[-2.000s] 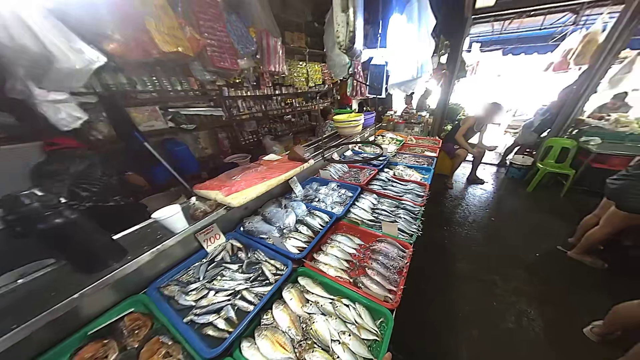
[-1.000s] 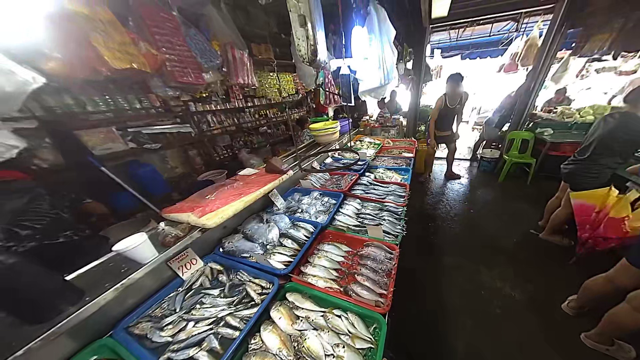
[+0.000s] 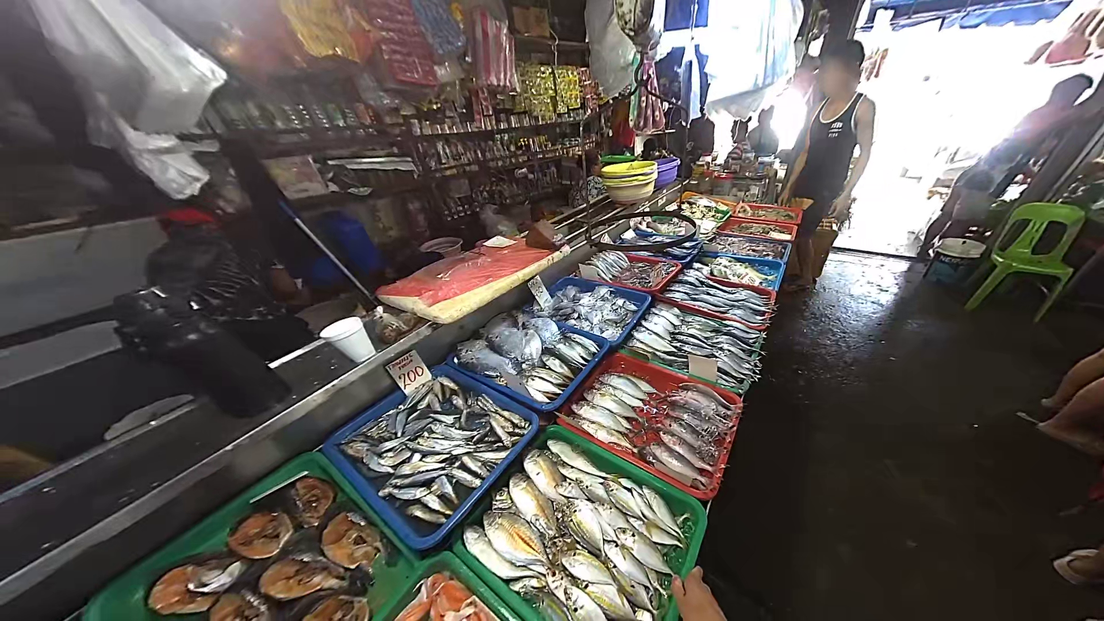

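Observation:
At the bottom edge, my right hand [image 3: 697, 597] is only partly in view, its fingers at the right rim of a green tray [image 3: 700, 517] of silvery-yellow fish [image 3: 586, 535]. Whether it grips the rim cannot be told. My left hand is out of view. Left of that tray lie a blue tray [image 3: 332, 444] of small silver fish [image 3: 431, 440] and a green tray [image 3: 112, 595] of fish steaks [image 3: 302, 573]. Behind it, a red tray [image 3: 729, 457] holds silver and pinkish fish [image 3: 690, 431].
More fish trays run along the counter toward a person in a black tank top [image 3: 835, 138]. A white cup [image 3: 348, 339] stands on the metal ledge. A green plastic chair [image 3: 1031, 250] and a bucket [image 3: 956, 259] stand right of the wet aisle [image 3: 837, 431]. Someone's legs show at the right edge.
Fingers of my right hand show at the bottom now. The person in the tank top, seated two seconds ago and upright one second ago, appears nearer. The view has shifted.

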